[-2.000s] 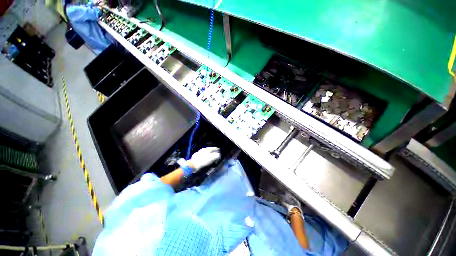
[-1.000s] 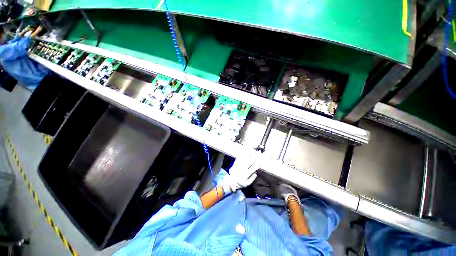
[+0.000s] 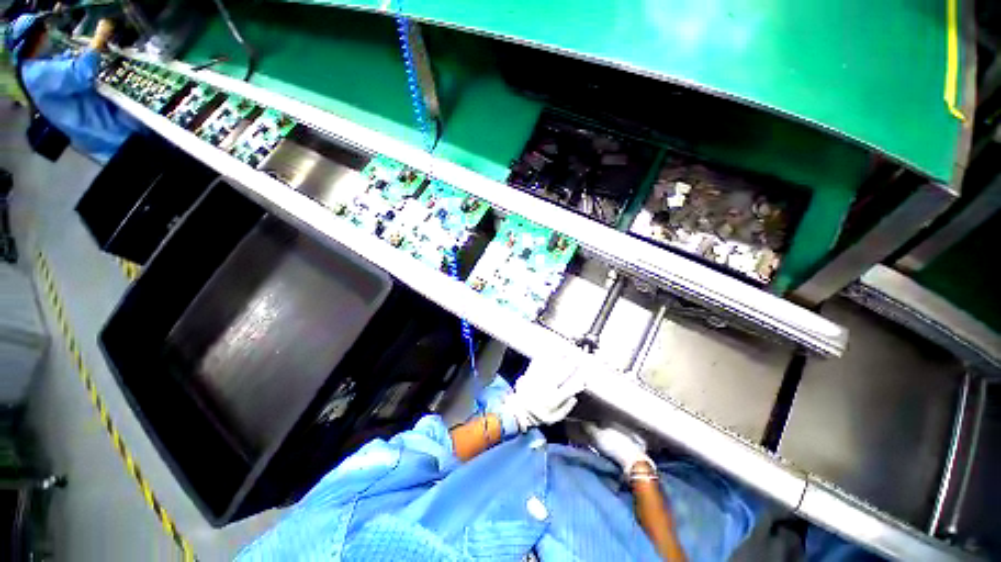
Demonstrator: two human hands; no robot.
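Observation:
My left hand [image 3: 542, 395], in a white glove with a blue band at the cuff, rests on the near conveyor rail [image 3: 703, 434]; its fingers are blurred and I cannot make out anything in it. My right hand [image 3: 618, 445], gloved with a thin bracelet at the wrist, is lower, below the rail and close to the smock; its fingers are partly hidden. Green circuit boards [image 3: 523, 267] lie in a row between the rails, up and left of my hands. A blue coiled cord [image 3: 467, 329] hangs down to my left wrist.
A large black tote [image 3: 247, 340] stands left of me beside the line. Trays of dark parts [image 3: 582, 167] and light parts [image 3: 719, 220] lie under the green bench. A cross shaft [image 3: 603, 312] spans the line. Another worker [image 3: 68, 93] in a blue smock is at the far left.
My left hand has risen from beside the tote onto the rail. My right hand has shifted slightly left and up toward it. The view has turned, and the boards keep their row.

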